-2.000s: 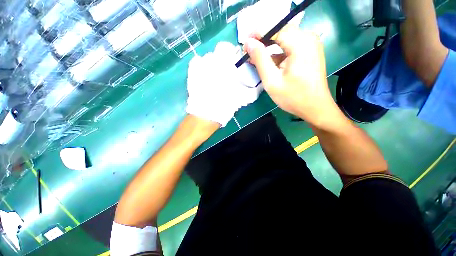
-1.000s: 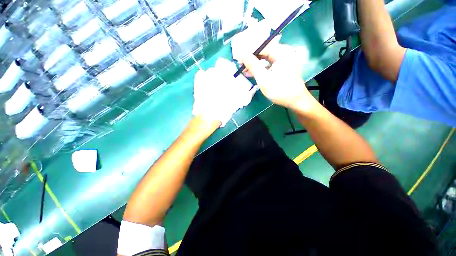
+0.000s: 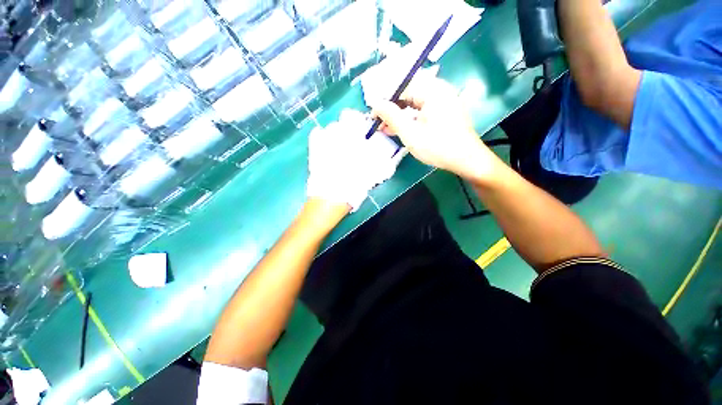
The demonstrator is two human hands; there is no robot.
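My right hand (image 3: 439,130), bare, holds a thin dark stick (image 3: 419,62) like a pen. The stick's lower tip is at the thumb side of my gloved left hand (image 3: 348,162). The white work glove is bent around a small white housing, mostly hidden and washed out by glare, so its shape is unclear; a dark edge shows by the fingertips. A flat white wipe (image 3: 378,79) lies just beyond the hands, partly behind my right fingers.
Clear blister trays with rows of white units (image 3: 169,107) cover the upper left. A white pad (image 3: 149,270) and second dark stick (image 3: 85,331) lie on the green bench (image 3: 229,229). A white sheet (image 3: 451,35) is beyond. A neighbour's arm and blue sleeve (image 3: 673,126) are at right.
The view has shifted, showing more of the tray. The stick in my right hand stands steeper than before. Both hands stay close together at the bench edge.
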